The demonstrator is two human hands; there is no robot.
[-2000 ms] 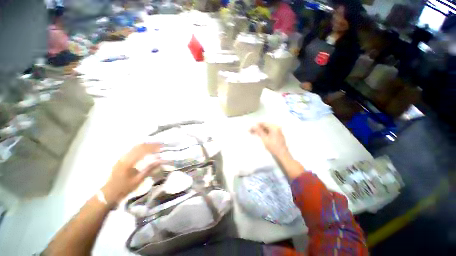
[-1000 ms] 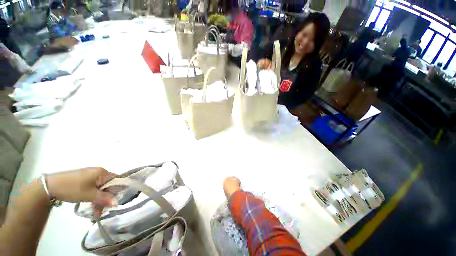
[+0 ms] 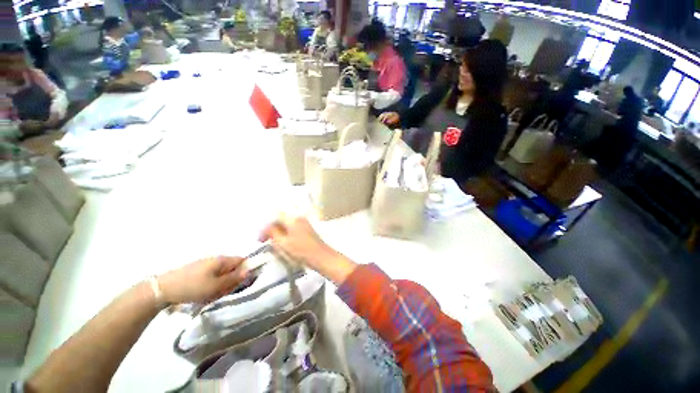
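Tote handbags stand close together at the bottom centre, their mouths filled with white tissue. My left hand (image 3: 203, 278) and my right hand (image 3: 295, 239) are both at the mouth of the farther tote handbag (image 3: 265, 307). The fingers of my left hand are pinched at its rim; what they hold cannot be told. My right hand is at the far rim, its fingertips blurred. The nearer tote handbag (image 3: 249, 361) is untouched. A clear polybag (image 3: 372, 355) of tiny pale pieces lies partly hidden under my right sleeve.
Strap bundles (image 3: 549, 316) lie on the right table corner. Several tote bags (image 3: 345, 184) stand mid-table near a red sign (image 3: 263, 107). Beige bags (image 3: 38, 230) line the left edge, with white sheets (image 3: 107, 150) beyond. A person (image 3: 468, 115) is at the right side.
My right hand has moved from the polybag to the bag mouth. My left hand has moved right, from the handle to the rim. The person has turned and reaches toward the standing bags.
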